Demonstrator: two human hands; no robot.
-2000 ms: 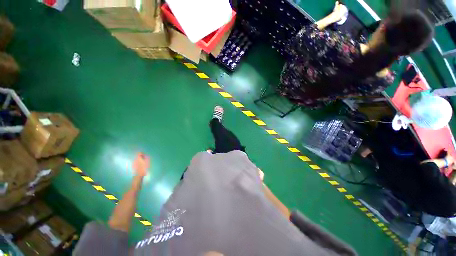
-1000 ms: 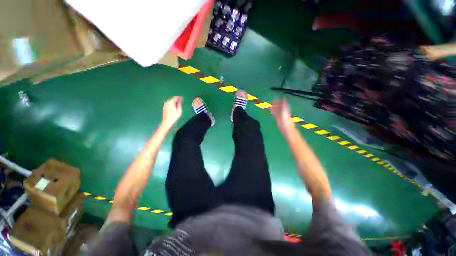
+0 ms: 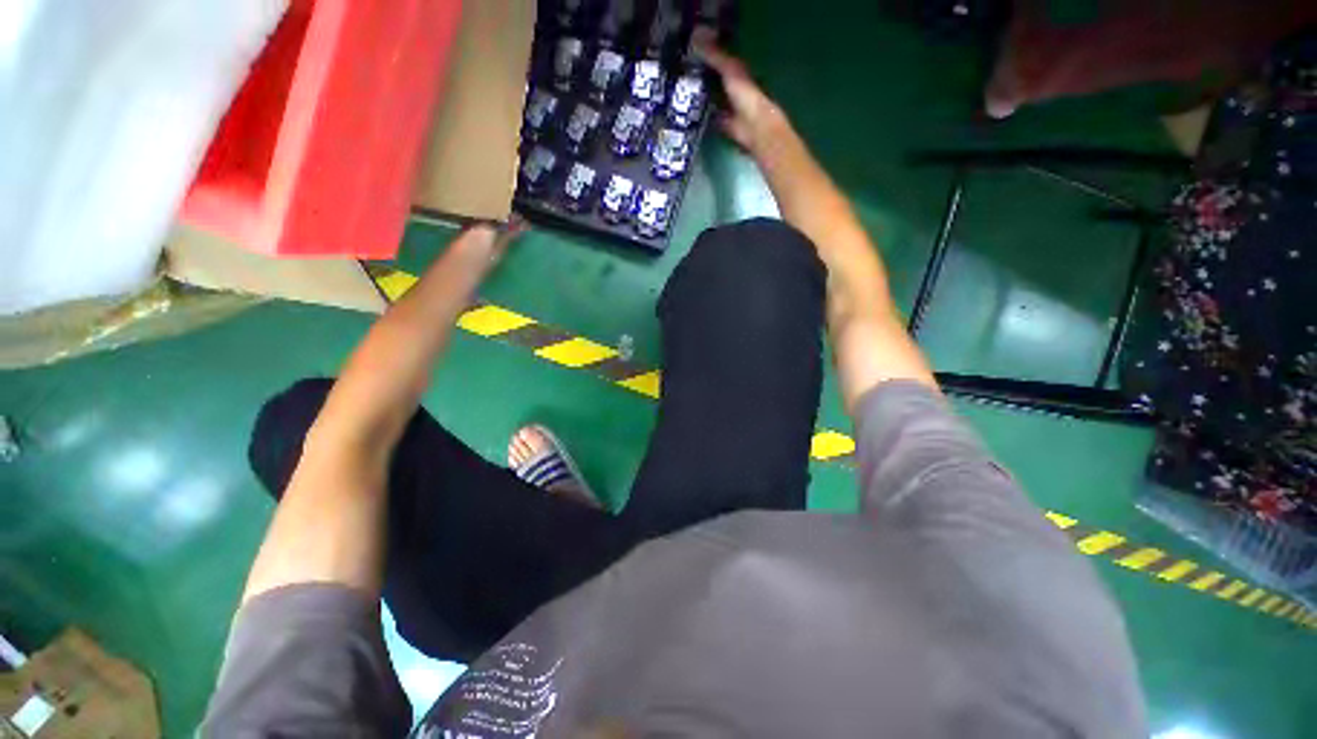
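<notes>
A black parts tray [image 3: 595,228] lies low at the top centre. It holds rows of small dark parts with pale tops. My left hand [image 3: 488,243] is at its lower left corner, beside the cardboard; its fingertips are partly hidden. My right hand [image 3: 734,98] is along its right edge, with fingers stretched towards the top. I cannot tell if either hand grips the tray.
A red crate [image 3: 358,130], white material [image 3: 109,137] and open cardboard [image 3: 474,123] stand left of the tray. Yellow-black floor tape [image 3: 575,351] crosses the green floor. A black stool frame [image 3: 939,267] and a person in flowered clothing [image 3: 1235,289] are at right. A carton [image 3: 80,693] is lower left.
I have come closer to the tray and bent down, knees apart. Both hands have moved forward from over the floor to the tray's sides. The tray and crate look larger.
</notes>
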